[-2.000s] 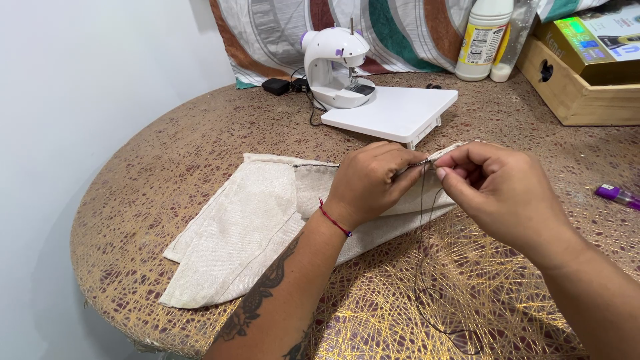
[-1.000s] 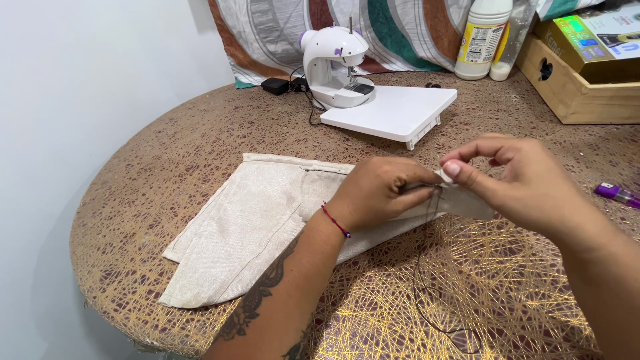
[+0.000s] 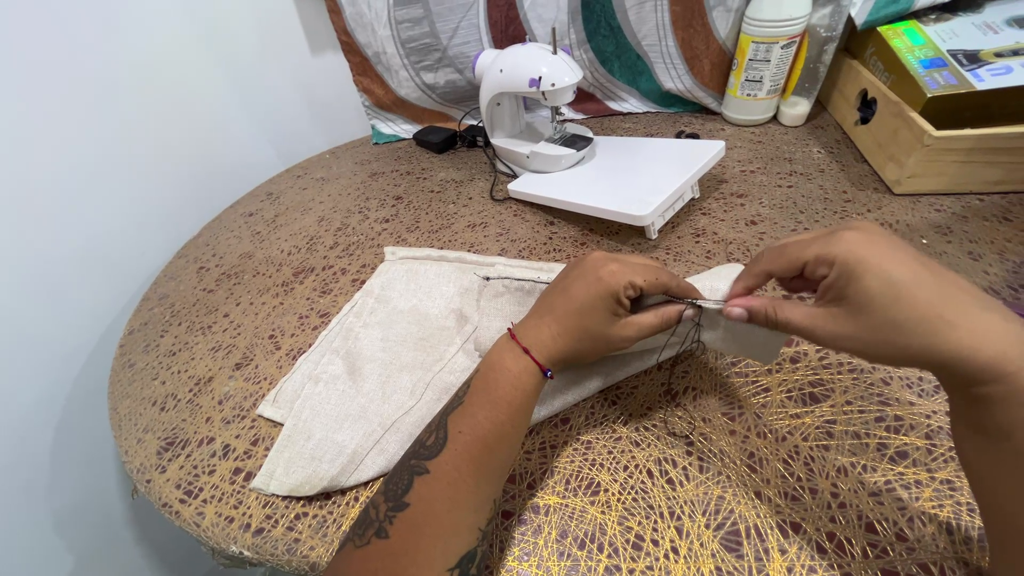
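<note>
A cream linen-like fabric piece (image 3: 360,360) lies folded on the round table, a line of dark stitches along its upper edge. My left hand (image 3: 612,308) pinches that edge between thumb and fingers, near the fabric's right end. Close beside it, my right hand (image 3: 808,296) grips the same edge with thumb and forefinger. Dark thread (image 3: 692,344) runs along the edge between my fingertips and hangs in loose loops down over the fabric and table. Whether a needle is between my fingers cannot be seen.
A small white sewing machine (image 3: 532,96) with a white extension table (image 3: 624,176) stands behind the fabric. A black adapter (image 3: 436,138) and cord lie to its left. At the back right are a white bottle (image 3: 764,64) and a wooden crate (image 3: 896,144) holding a box.
Both hands stay at the fabric's edge. The fabric between them has shifted, and its right end now hangs beneath my right hand. The thread loops hang bunched closer to my left fingertips.
</note>
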